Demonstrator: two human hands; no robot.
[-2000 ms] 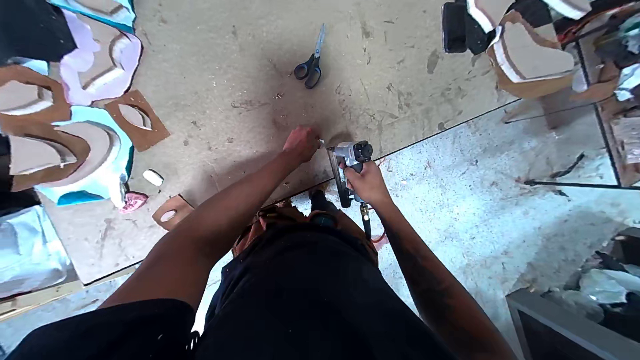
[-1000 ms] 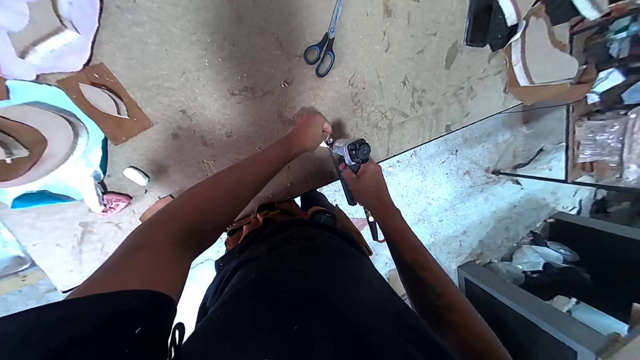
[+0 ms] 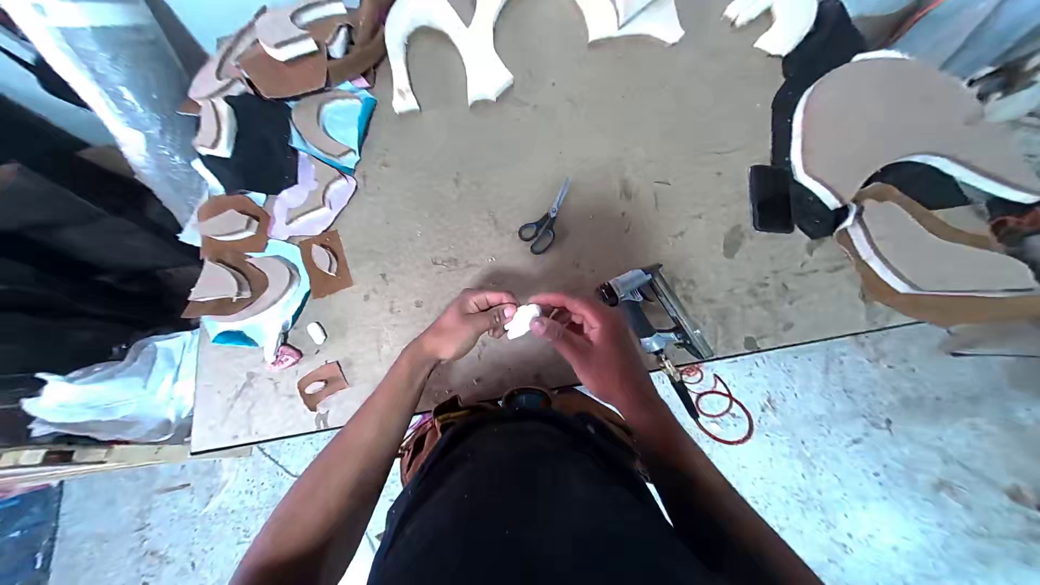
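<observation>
A small white piece, perhaps foam [image 3: 522, 320], is held between my two hands over the near part of the table. My left hand [image 3: 470, 323] pinches its left side, and the fingers of my right hand [image 3: 587, 335] grip its right side. Just right of my right hand, a pneumatic staple gun [image 3: 656, 313] lies on the table near the front edge, touched by neither hand. Scissors with black handles [image 3: 546, 225] rest beyond my hands, blades pointing away.
Cut shapes with brown, blue and lilac material [image 3: 313, 203] crowd the table's left side. White curved pieces [image 3: 479, 57] lie at the far edge. A black phone [image 3: 770, 199] and large padded panels [image 3: 894, 122] are at right. A red coiled hose [image 3: 735, 414] hangs past the front edge.
My right hand has let go of the staple gun, which now lies on the table, and has joined my left hand at the white piece. The view has widened to the far table.
</observation>
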